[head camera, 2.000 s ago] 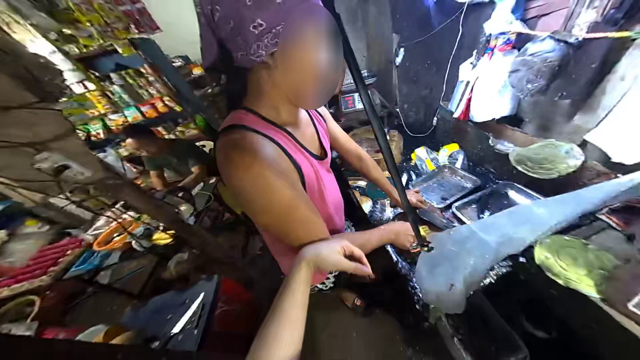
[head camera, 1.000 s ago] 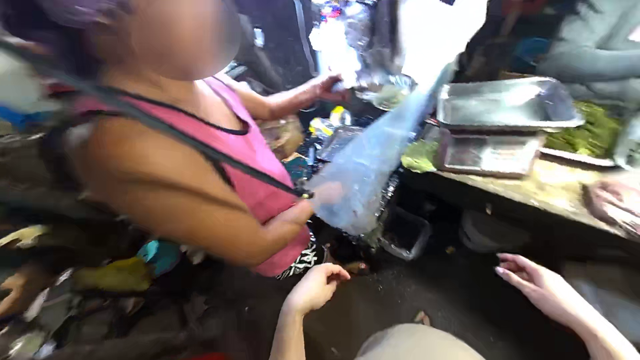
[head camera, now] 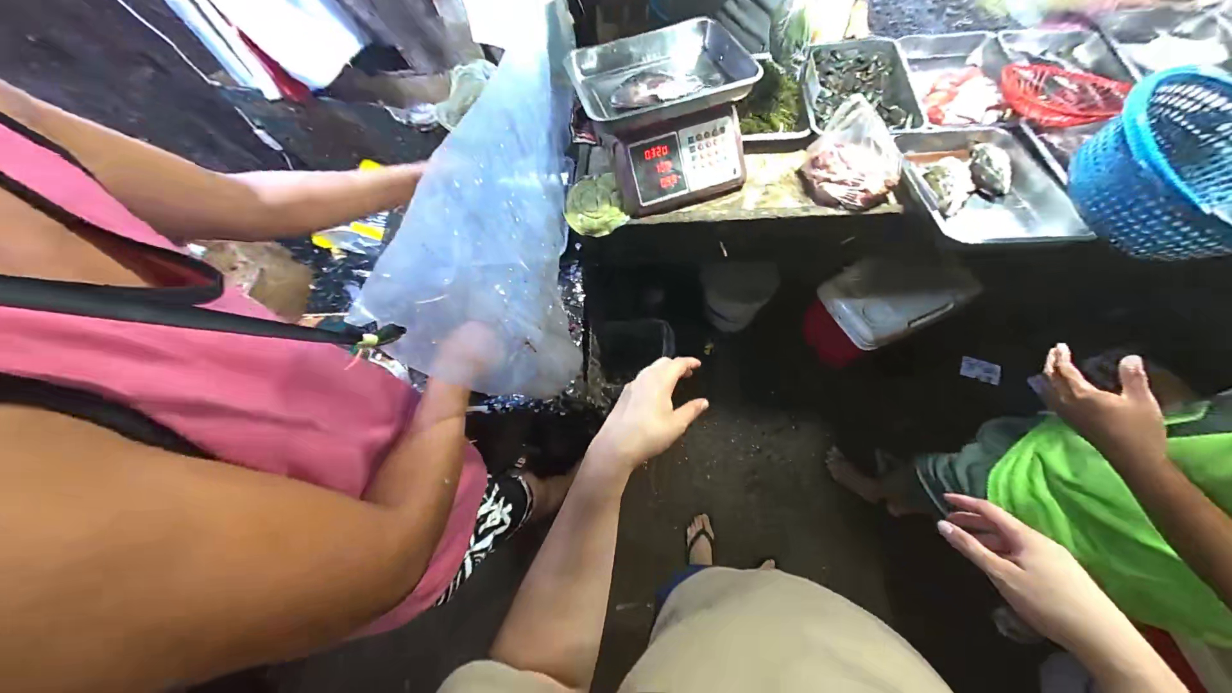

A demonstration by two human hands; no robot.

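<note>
My left hand [head camera: 643, 414] hangs in the lower middle, fingers apart, holding nothing. Further right, my right hand [head camera: 1011, 553] is empty too, its fingers spread, near a person in a green shirt. At left a person in a pink top has one hand inside or behind a large translucent plastic sheet or bag [head camera: 481, 241], the other at its upper left edge. A digital scale [head camera: 683, 159] with lit red digits stands on the counter beyond my hands, bearing a metal tray [head camera: 664, 72] with what looks like a fish in it.
Metal trays of seafood [head camera: 1001, 183] line the counter [head camera: 770, 192], beside a plastic bag of meat or fish [head camera: 852, 164]. A blue plastic basket [head camera: 1150, 164] is at the right. Below the counter lies a white container lid [head camera: 895, 298]. The green-shirted person's hand [head camera: 1107, 404] is near my right hand.
The view has swung right, bringing the scale and the green-shirted person into sight. My right hand, out of sight two seconds ago, is in view. The pink-topped person still handles the plastic.
</note>
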